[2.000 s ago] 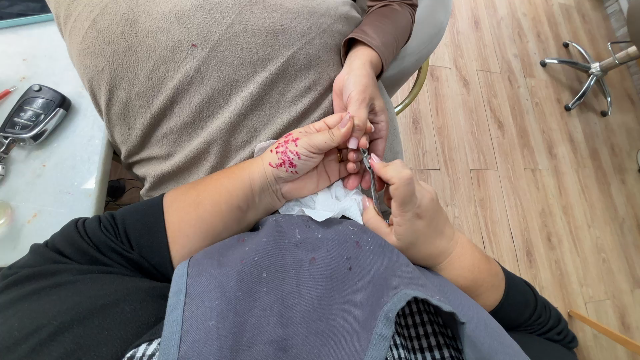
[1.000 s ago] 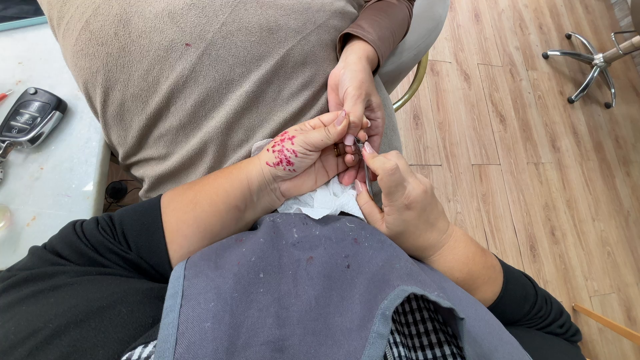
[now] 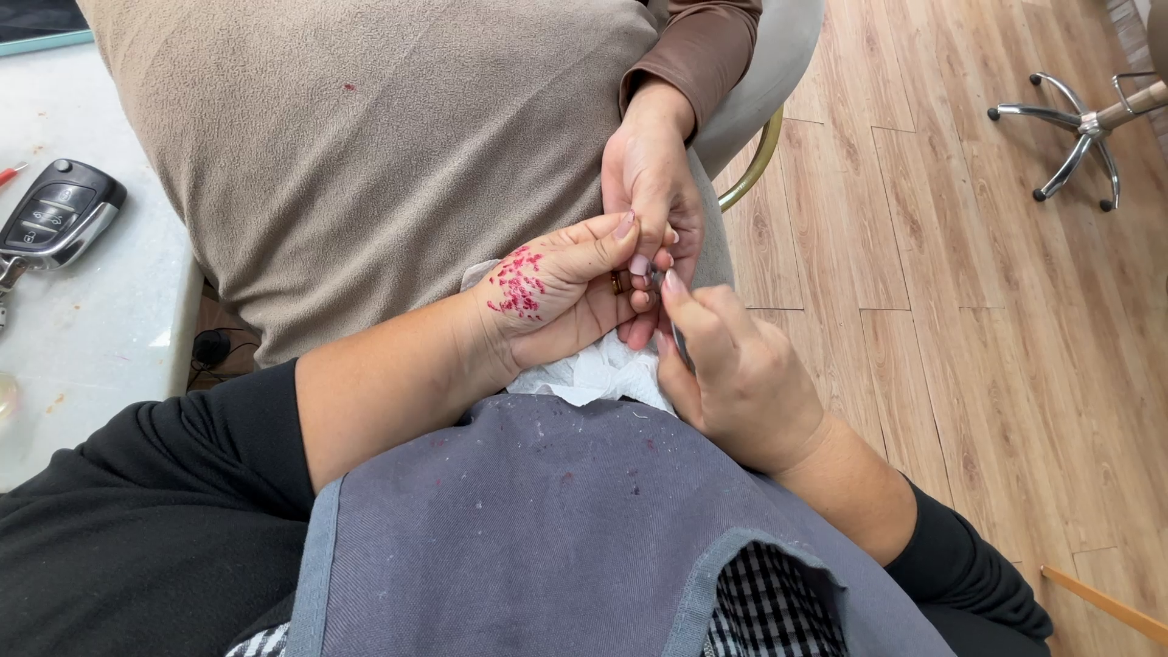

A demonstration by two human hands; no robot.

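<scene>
My left hand [image 3: 570,287], with red flecks spread over the base of its thumb, holds the fingers of another person's hand [image 3: 652,187]. That person's arm comes from the top in a brown sleeve [image 3: 698,59]. My right hand [image 3: 744,370] grips a slim metal tool [image 3: 680,347], which looks like a cuticle nipper; its tip is at the other person's fingertips, and my fingers hide most of it. A crumpled white paper towel [image 3: 593,374] lies under the hands, at the upper edge of my grey apron [image 3: 547,511].
A beige fleece-covered cushion [image 3: 392,137] fills the upper middle. On the pale table [image 3: 100,310] at the left lie a car key [image 3: 59,214] and a red-tipped stick [image 3: 11,173]. A wheeled chair base [image 3: 1086,128] stands on the wood floor [image 3: 931,319] at the right.
The metal tool shows less than two seconds ago, as my right hand has turned and covers more of it. My left hand keeps its hold on the other person's fingers.
</scene>
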